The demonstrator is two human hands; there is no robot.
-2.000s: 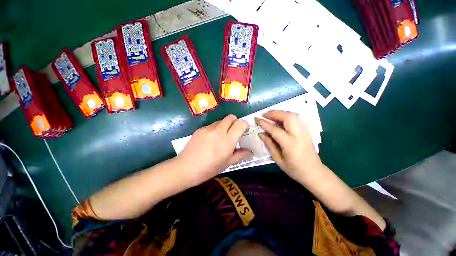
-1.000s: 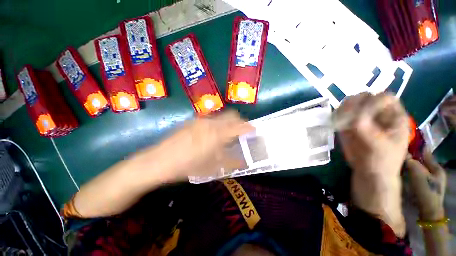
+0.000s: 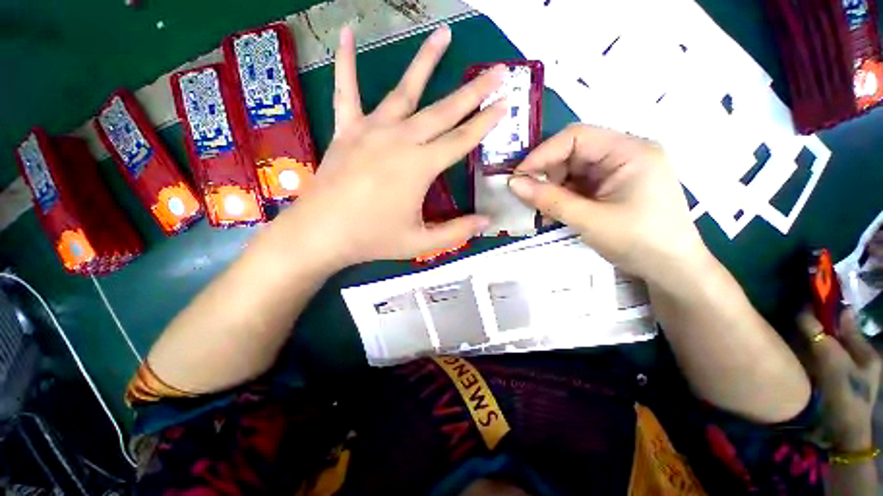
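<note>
My right hand [image 3: 615, 199] pinches the edge of a grey adhesive piece [image 3: 502, 205], which covers the near, orange end of a red unit [image 3: 508, 121]. My left hand [image 3: 387, 160] is spread, fingers apart, with fingertips over that unit's patterned area; it holds nothing. Another red unit [image 3: 441, 201] is mostly hidden under my left hand. The loaded sticker sheet [image 3: 513, 308], white with grey rectangles, lies nearest my body.
More red units [image 3: 261, 87] stand at left, with a stack [image 3: 97, 208] at far left and another [image 3: 818, 63] at upper right. White waste sheets [image 3: 668, 97] lie at upper right. Another person's hand [image 3: 842, 373] is at right beside a red unit [image 3: 824, 291].
My left hand has moved from the sheet up over the units and spread. My right hand has come back left to the red unit, whose orange end is now covered by the grey piece.
</note>
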